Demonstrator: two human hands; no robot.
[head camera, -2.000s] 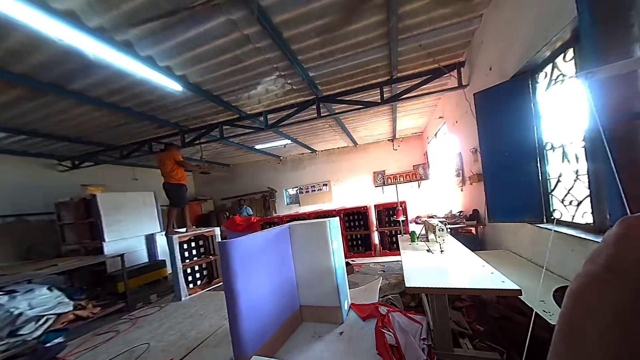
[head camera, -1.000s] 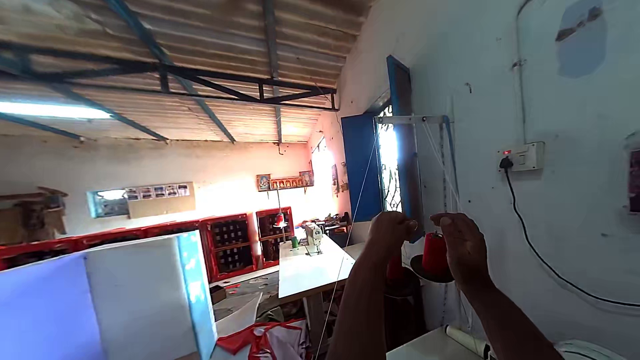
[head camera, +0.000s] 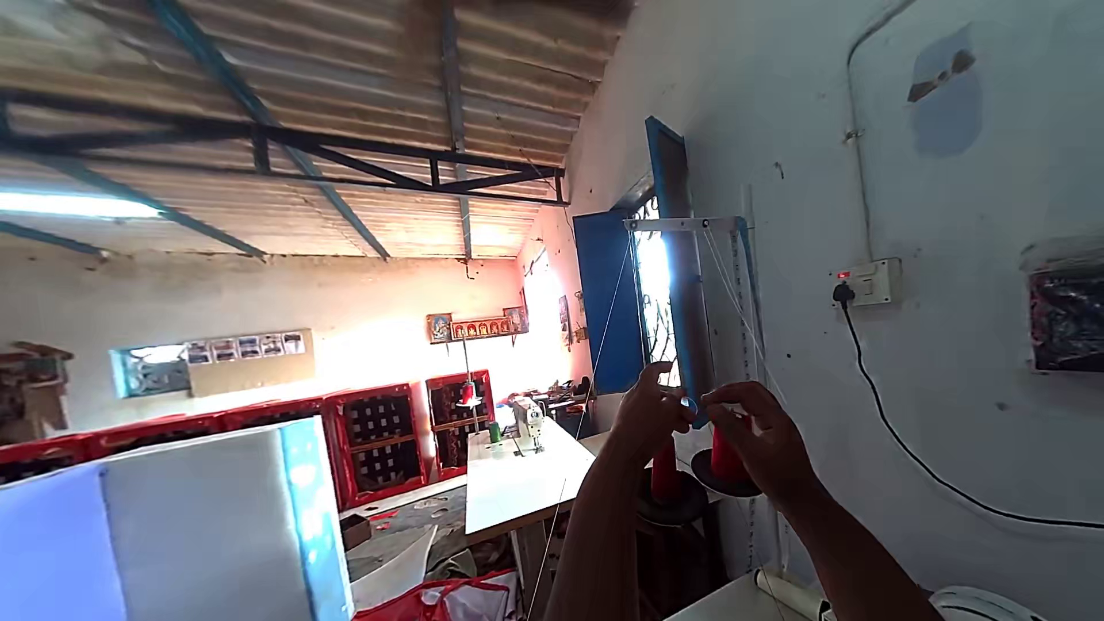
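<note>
Two red thread cones stand side by side on the round dark plates of a thread stand: the left cone (head camera: 664, 474) below my left hand, the right cone (head camera: 727, 457) beside my right hand. My left hand (head camera: 651, 405) is raised above the left cone with its fingers bent; a small bluish shine shows at its fingertips, too small to name. My right hand (head camera: 752, 431) has bent fingers close to the top of the right cone, partly covering it. Whether either hand pinches thread cannot be told. Pale threads run down from the stand's top bar (head camera: 681, 224).
A sewing machine (head camera: 528, 421) stands on a white table (head camera: 522, 483) ahead. A blue and white panel (head camera: 207, 517) fills the lower left. On the right wall, a black cable (head camera: 897, 448) hangs from a socket (head camera: 873, 283). Red-and-white fabric (head camera: 440, 599) lies below.
The view has swung right since two seconds ago. Both hands are at the thread cones in the last two frames; the fingertips now look nearer to each other.
</note>
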